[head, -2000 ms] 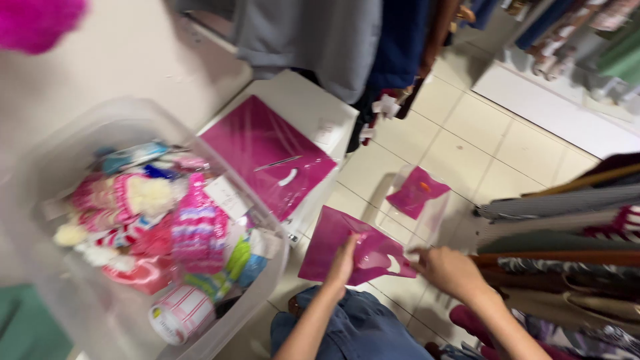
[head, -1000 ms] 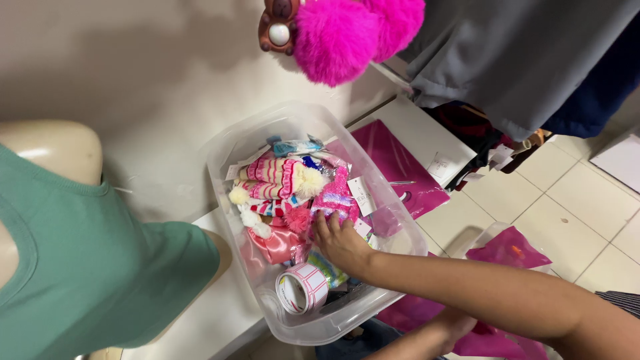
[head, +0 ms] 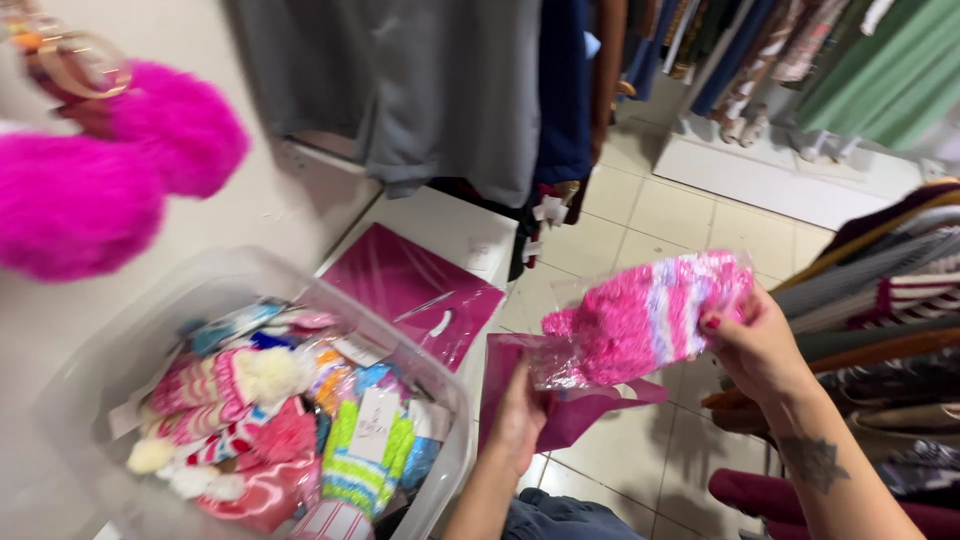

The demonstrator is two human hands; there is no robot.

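My right hand [head: 750, 345] grips a clear plastic packet of fuzzy pink, white and lilac striped knitwear [head: 645, 315] by its right end. Below the packet's left end, my left hand [head: 517, 412] holds a magenta plastic bag [head: 577, 420] with a cut-out handle; its fingertips are partly hidden. To the left stands a translucent plastic bin [head: 442, 480] with striped knit items with pompoms [head: 217, 382], lime and blue striped fuzzy socks [head: 367, 457], pink satin fabric [head: 262, 487] and a roll of labels [head: 334, 521].
Another magenta bag [head: 412, 285] with a pen-like object on it lies on a white ledge [head: 450, 217]. Bright pink pompoms [head: 82, 202] hang at the upper left. Grey garments [head: 457, 82] hang behind the ledge; more clothes [head: 892, 300] hang at the right.
My hand that was reaching into the bin is out of it, and the pink striped packet is now held above the magenta bag. The view has swung to the right.
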